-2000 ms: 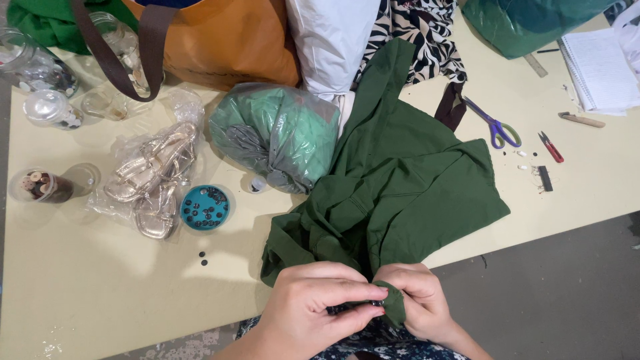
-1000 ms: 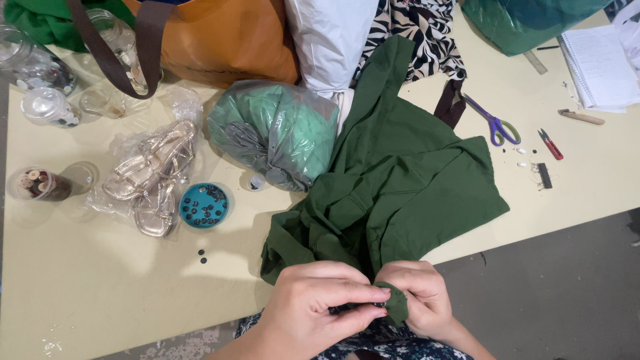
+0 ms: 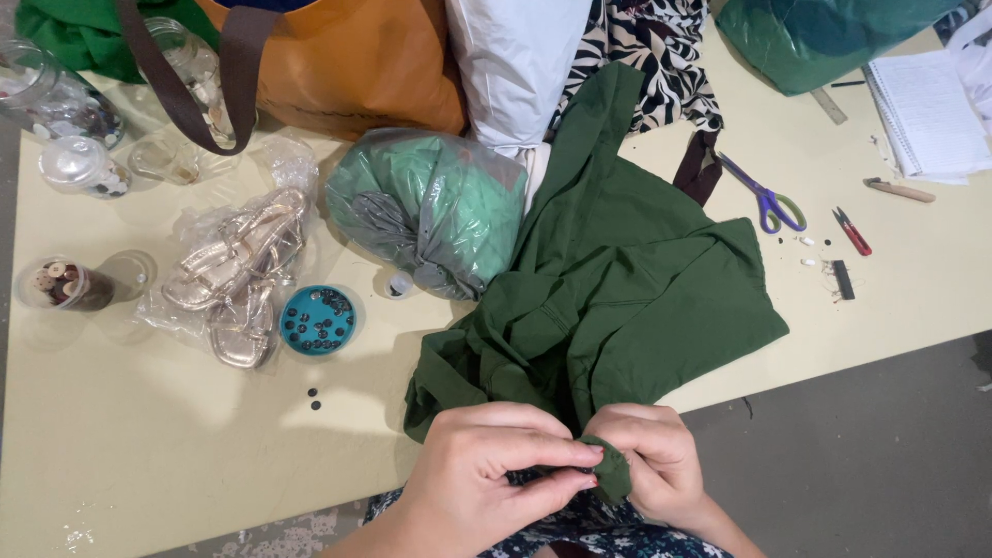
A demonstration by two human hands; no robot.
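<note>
A dark green cloth garment (image 3: pixel 620 294) lies crumpled on the table, its near end reaching over the front edge to my hands. My right hand (image 3: pixel 651 457) grips a folded bit of it. My left hand (image 3: pixel 504 473) pinches the same bit between thumb and fingers, with a small dark thing, perhaps a button, partly hidden at the fingertips. A teal dish (image 3: pixel 318 320) of dark buttons stands left of the garment, and two dark buttons (image 3: pixel 314 399) lie nearer the front edge. Purple-handled scissors (image 3: pixel 767 198) and red thread snips (image 3: pixel 852 231) lie to the right.
Gold sandals in clear plastic (image 3: pixel 240 271), a tub of buttons (image 3: pixel 66 284) and several clear jars (image 3: pixel 77 167) stand left. Behind are an orange bag (image 3: pixel 356 70), a bagged green bundle (image 3: pixel 434 209) and a white bag (image 3: pixel 519 70). A notebook (image 3: pixel 926 116) lies at the right.
</note>
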